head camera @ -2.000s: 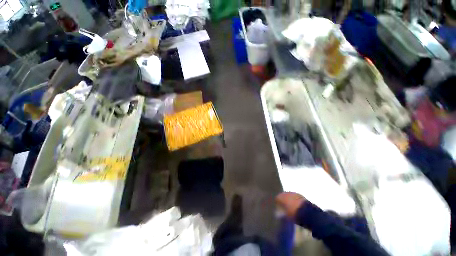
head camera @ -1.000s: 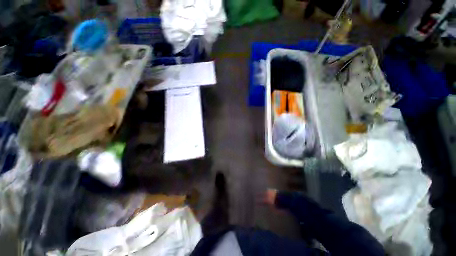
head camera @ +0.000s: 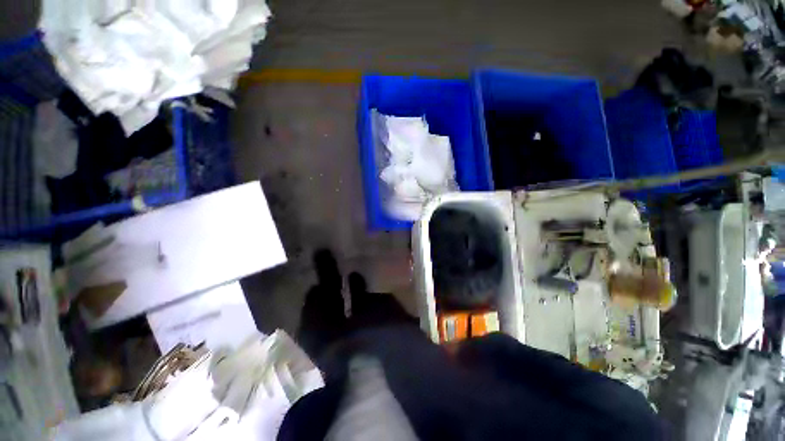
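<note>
A thick, loose stack of white fabric pieces (head camera: 258, 375) is at the lower left, beside my body, its edges fanned out. My left hand is not in view, and what holds the stack is not visible. My right arm in a dark sleeve reaches across the lower right. My right hand (head camera: 473, 349) is only a dark, reddish blur near the white tub (head camera: 422, 276), so its fingers cannot be made out. My dark shoes show on the grey floor.
A white board or bench (head camera: 198, 250) stands left. A large white fabric heap (head camera: 163, 52) is at upper left over blue crates. Blue crates (head camera: 370, 172) ahead hold white and dark pieces. A machine table (head camera: 551, 319) with the tub lies right. A yellow line (head camera: 301, 76) crosses the floor.
The view has moved forward along the aisle. The white board, fabric heap and blue crates are nearer. The white stack stays at my left side. My right arm has swung inward.
</note>
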